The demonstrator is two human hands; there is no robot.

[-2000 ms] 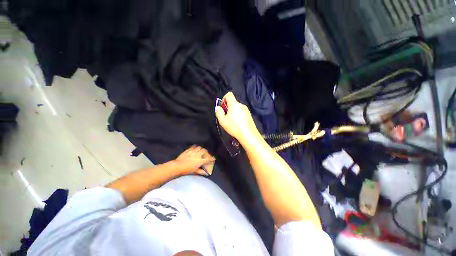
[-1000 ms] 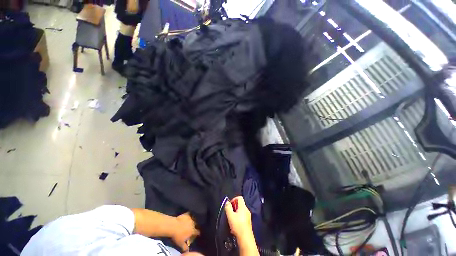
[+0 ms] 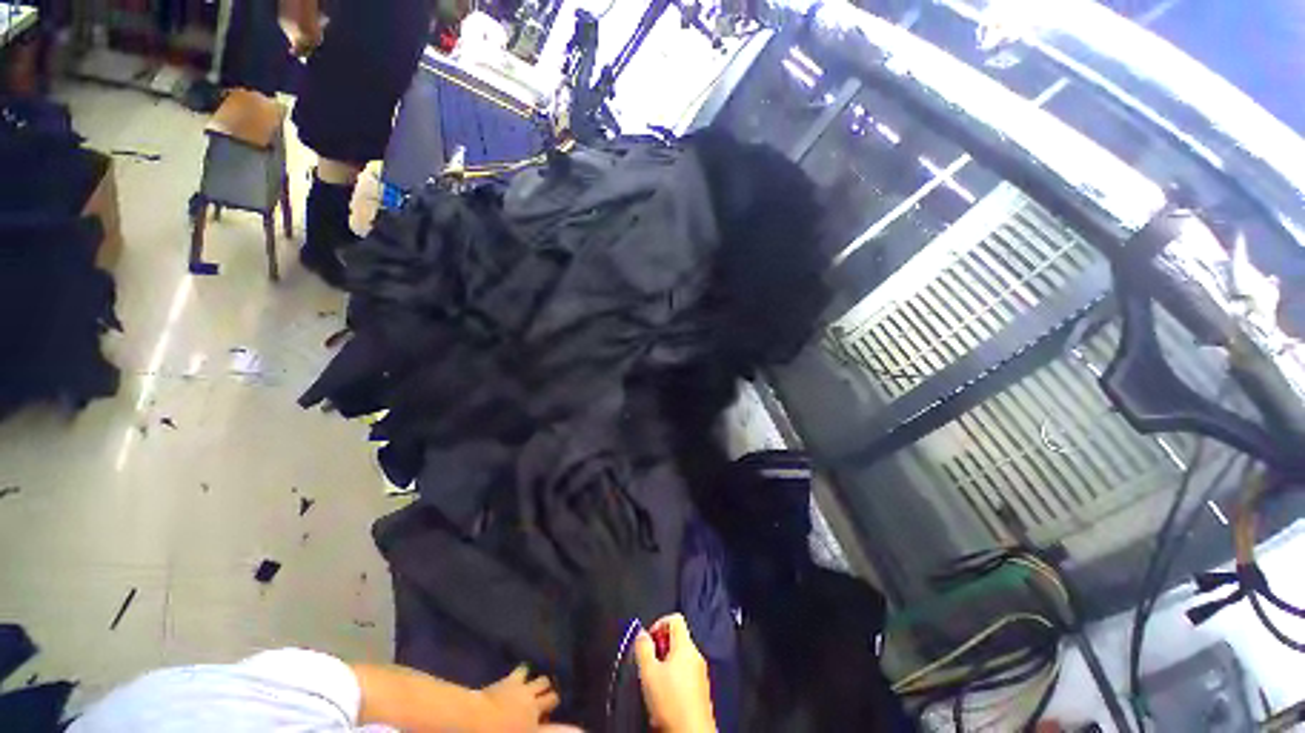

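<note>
Dark cloth (image 3: 472,609) lies across the table in front of me, at the bottom middle. My left hand (image 3: 518,702) rests on it near the bottom edge, partly cut off; I cannot tell if it holds anything. My right hand (image 3: 676,680) is to its right, cut off at the wrist by the bottom edge, closed on the small red-handled snips (image 3: 660,639). A thin pale curved line runs on the cloth just left of this hand. The snips' blades are not clear.
A large black-grey garment pile (image 3: 573,272) fills the table's far part. A navy garment (image 3: 703,580) lies right of my hands. Cables (image 3: 1002,630) loop on the right ledge, below louvred windows (image 3: 988,287). A person (image 3: 358,86) stands far left beside a stool (image 3: 243,165).
The view has tilted up, so the far table, person and windows show, and my hands sit at the bottom edge. The pale block earlier by my left hand is no longer visible.
</note>
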